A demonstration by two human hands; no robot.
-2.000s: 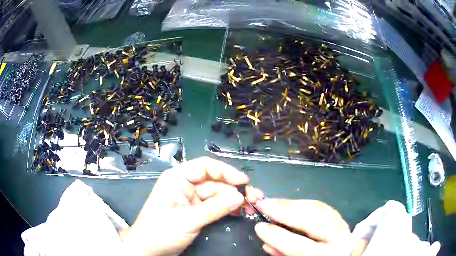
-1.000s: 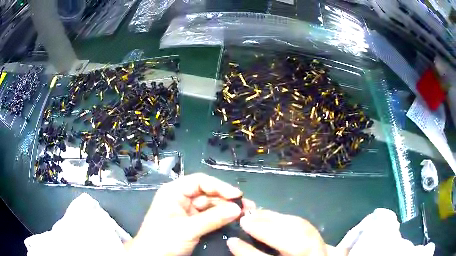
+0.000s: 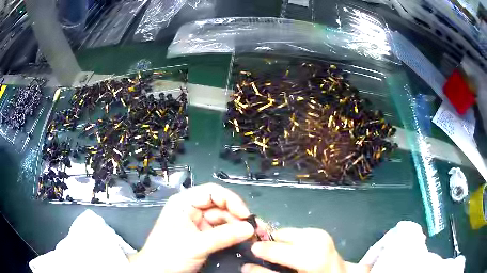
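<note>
My left hand [image 3: 200, 226] holds a small black part [image 3: 252, 219] between thumb and forefinger; most of it is hidden by the fingertips. My right hand [image 3: 299, 250] is close beside it, with dark slim tweezers [image 3: 271, 238] between its fingers, partly hidden. The tweezer tip is near the black part; contact cannot be told. White specks show on the dark surface below the hands. The left clear tray [image 3: 115, 203] holds scattered black parts with gold tails. The larger right clear tray [image 3: 320, 186] holds a heap of the same parts.
A tray of small dark parts [image 3: 24, 104] is at far left. Clear plastic [image 3: 224, 37] lies behind the trays. At right are a ridged clear strip [image 3: 431, 186], a red item [image 3: 459, 91], papers [image 3: 454, 125], a clear roll-like item [image 3: 457, 185], a yellow item [image 3: 478, 208] and a slim tool [image 3: 455, 234].
The camera view has shifted, so the trays sit lower in the picture. My right hand has moved slightly left and down, and its fingers have shifted around the tweezers. My left hand keeps its pinch.
</note>
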